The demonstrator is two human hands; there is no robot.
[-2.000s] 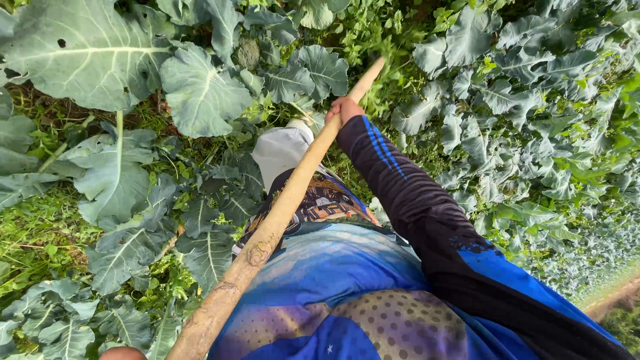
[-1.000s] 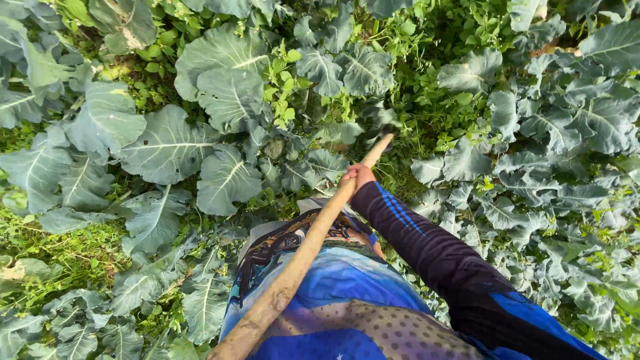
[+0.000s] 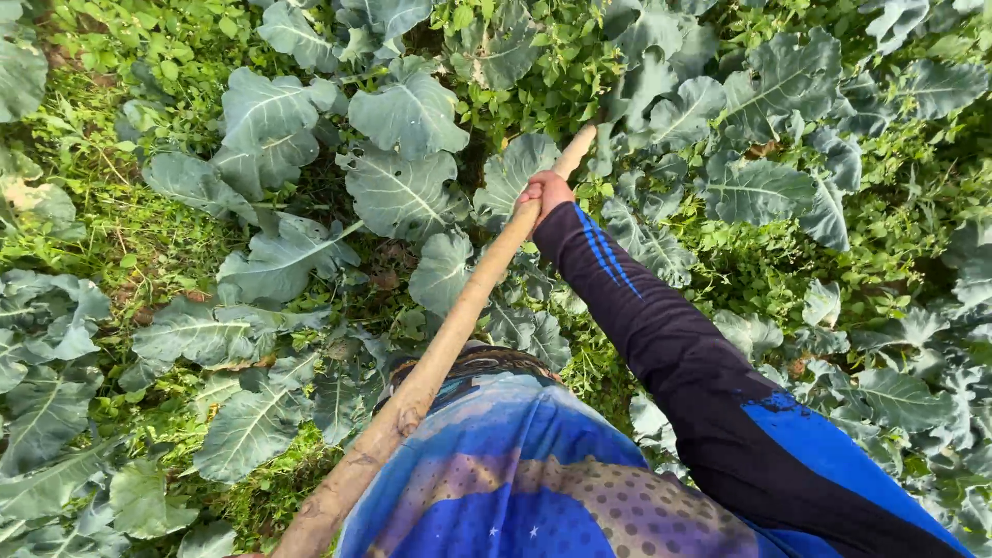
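Observation:
A long, pale wooden pole runs slantwise across my body, from the bottom edge up to the upper middle. My right hand, in a dark sleeve with blue stripes, is closed around it a little below its upper end. That end lies among weeds and leaves, and whatever is beyond it is hidden. Of my left hand only a sliver shows at the bottom edge beside the pole; its grip is out of sight.
Large grey-green brassica leaves grow on both sides and in front. Low green weeds fill the gaps between the plants. My patterned blue shirt covers the lower middle and hides my feet.
My right hand stays closed around the pole throughout. The view has shifted over the plants, and the light-coloured trouser leg or shoe seen earlier is hidden now.

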